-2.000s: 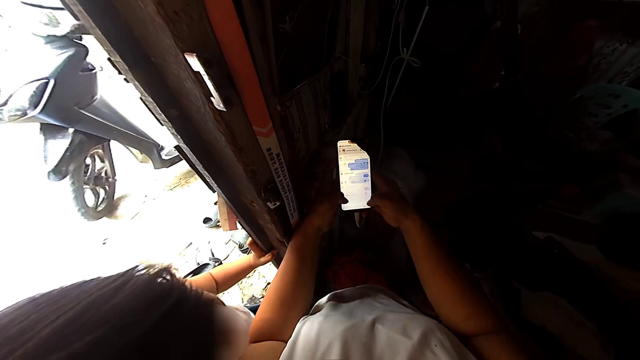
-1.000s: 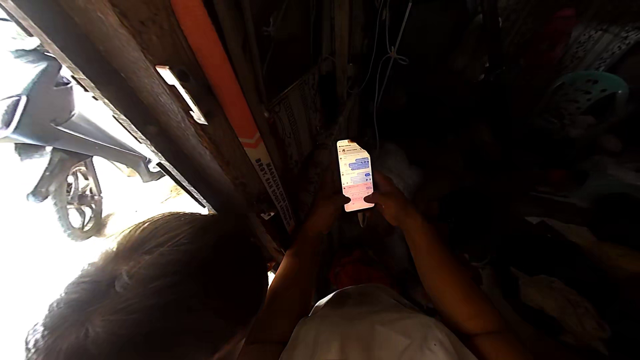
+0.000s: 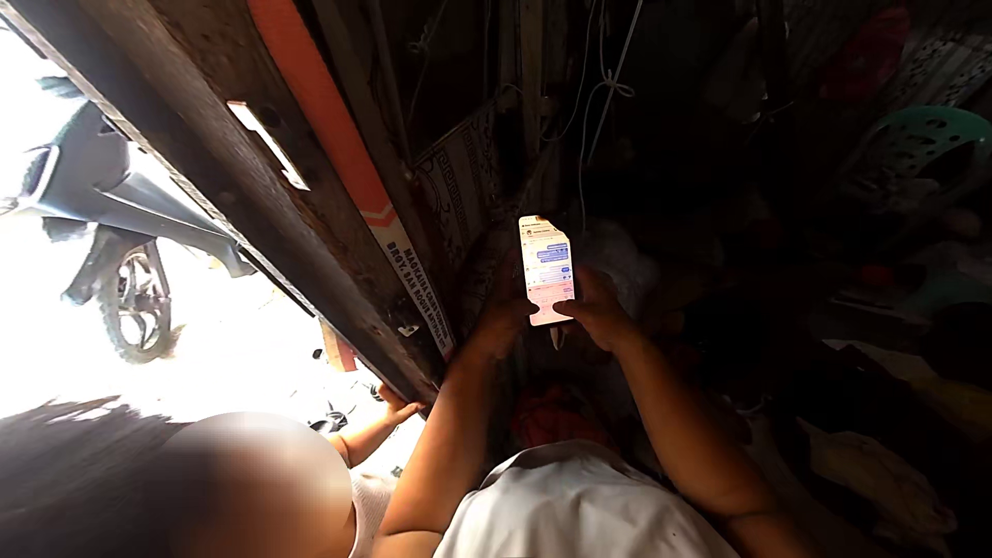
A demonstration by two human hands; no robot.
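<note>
A lit smartphone [image 3: 549,267] is held upright between my two hands near the middle of the head view. Its screen shows a chat with message bubbles and a keyboard area low down. My left hand [image 3: 505,316] grips the phone's lower left side, its thumb over the screen's edge. On the other side my right hand [image 3: 603,311] holds the lower right, thumb on the lower part of the screen. Deep shadow hides most of the fingers behind the phone.
At my left, another person [image 3: 372,496] rests a hand on a wooden door frame [image 3: 209,186] with an orange strip [image 3: 325,116]. A motorcycle [image 3: 139,201] stands outside in bright light. Thin cords [image 3: 608,85] hang ahead; a green plastic chair [image 3: 918,132] is at the right.
The other person's head has turned and moved toward the lower left, and their hand on the frame shows again. My hands stay on the phone.
</note>
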